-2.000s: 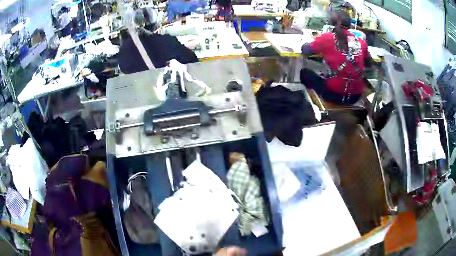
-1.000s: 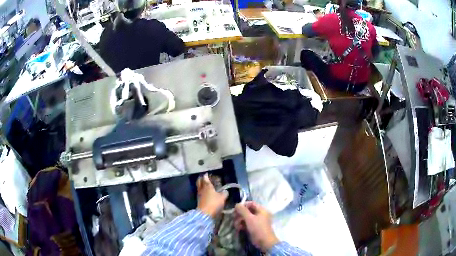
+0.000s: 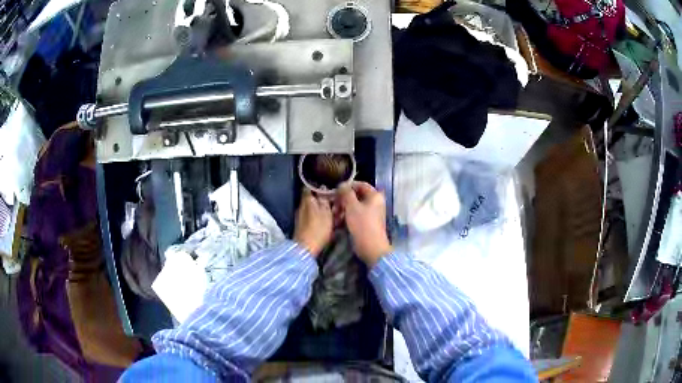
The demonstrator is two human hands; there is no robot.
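Note:
A pale ring [image 3: 305,173], like a tape roll, stands in the right part of the dark machine tray [image 3: 378,161], just under the edge of the grey metal plate [image 3: 321,71]. My left hand [image 3: 315,221] and my right hand [image 3: 364,218] are close together at its lower edge, with their fingertips on it. Something brownish shows through the ring. A crumpled grey-green cloth [image 3: 336,288] lies in the tray below my hands. My fingers hide part of the ring's lower rim.
A white cloth and card [image 3: 183,284] lie in the tray's left part. The dark handle [image 3: 191,82] and chrome rod sit on the plate. Right are an open white box [image 3: 456,299], black cloth [image 3: 456,67] and brown material [image 3: 564,224]. A purple-brown bag-like item [image 3: 52,247] is left.
The view has moved closer over the machine. Both hands came into the tray and took the ring, which is now held by its lower edge with the hands nearer together.

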